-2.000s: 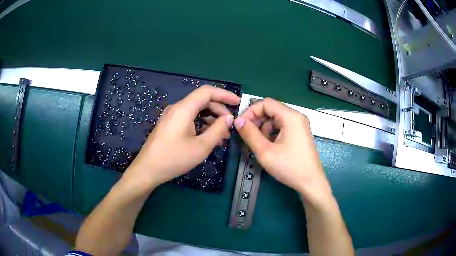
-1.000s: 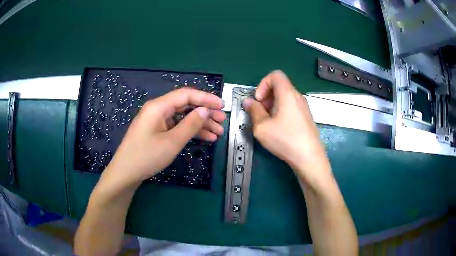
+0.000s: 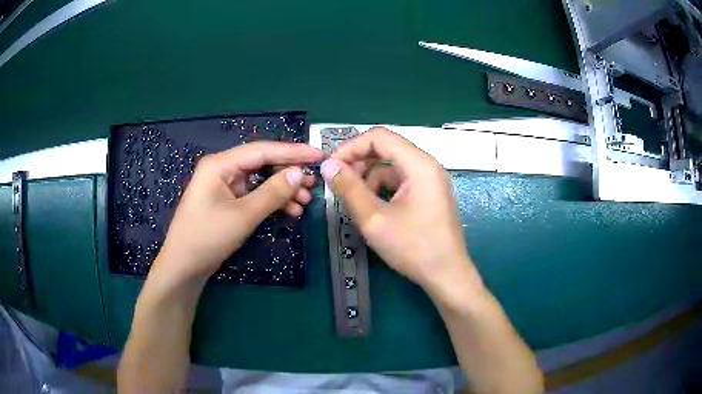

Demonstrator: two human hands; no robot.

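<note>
A narrow grey-brown fixture bar (image 3: pixel 351 296) lies upright in the view, with small parts in its lower seats; its upper part is partly hidden by my right hand. My right hand (image 3: pixel 396 204) is over the bar's upper end, thumb and index finger pinched; any component between them is too small to tell. My left hand (image 3: pixel 231 200) is over the black parts tray (image 3: pixel 185 138), its index fingertip meeting the right fingertips, its thumb apart from them. I cannot tell if it holds anything. Many tiny glinting components lie scattered in the tray.
Another fixture bar (image 3: pixel 531 96) lies by the pointed silver guide rail (image 3: pixel 500 65) next to the metal machine frame (image 3: pixel 604 131) at right. A thin bar (image 3: pixel 21 238) lies at far left. A white strip (image 3: pixel 462 150) crosses the green bench behind the tray.
My right hand has moved left from the bar's upper right edge to meet my left fingertips. The view has shifted and turned slightly, so the tray and bars appear displaced.
</note>
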